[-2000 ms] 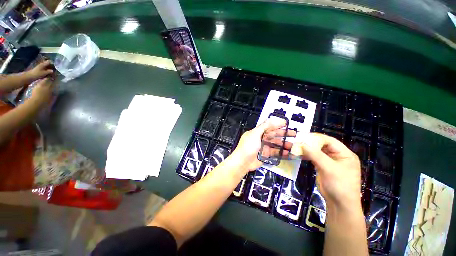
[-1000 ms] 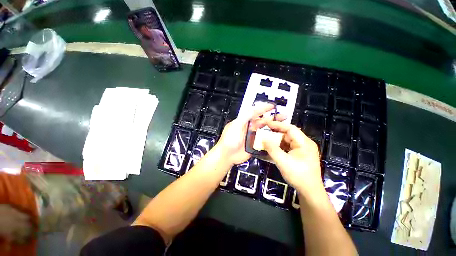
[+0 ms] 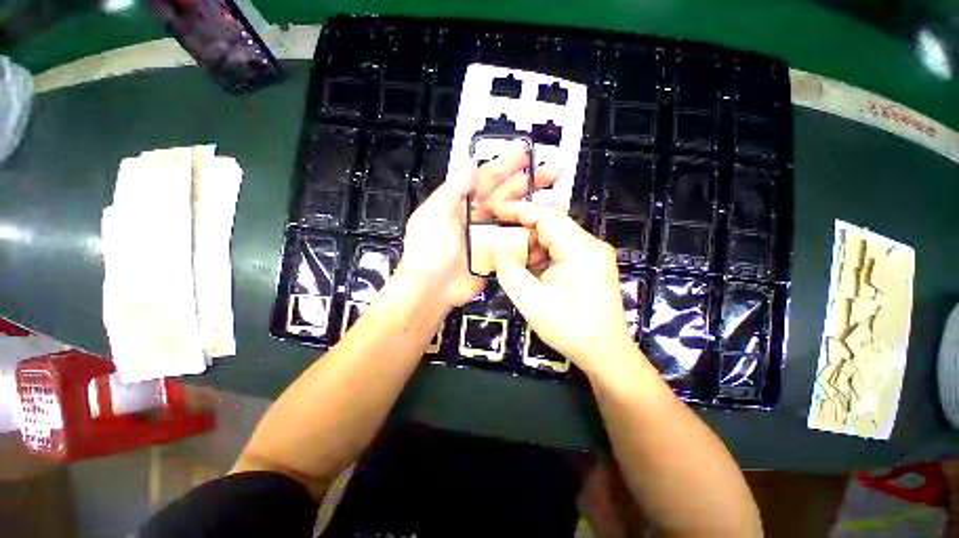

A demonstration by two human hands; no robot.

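Observation:
My left hand (image 3: 447,231) holds a thin black rectangular frame (image 3: 472,247) upright over the tray, with fingers visible through its opening. My right hand (image 3: 557,278) is at the frame's lower right side, thumb and fingers pinched at a small cream adhesive piece (image 3: 496,245) that lies at the frame's lower part. Whether the piece is stuck down cannot be told. Behind the hands a white liner sheet (image 3: 576,103) with notched black pads (image 3: 552,92) lies on the black blister tray (image 3: 673,63). Front-row pockets hold frames with cream outlines (image 3: 482,337).
A stack of white sheets (image 3: 158,263) lies left of the tray. A pale sheet with tan waste strips (image 3: 862,326) lies right. A smartphone (image 3: 221,42) stands at the back left. A red plastic stool (image 3: 79,405) is below left; a clear bag (image 3: 13,105) is cut off at the left edge.
The view has shifted, so the tray sits higher and further left. My right hand's fingers have moved lower on the frame, over the cream piece. The frame remains in my left hand.

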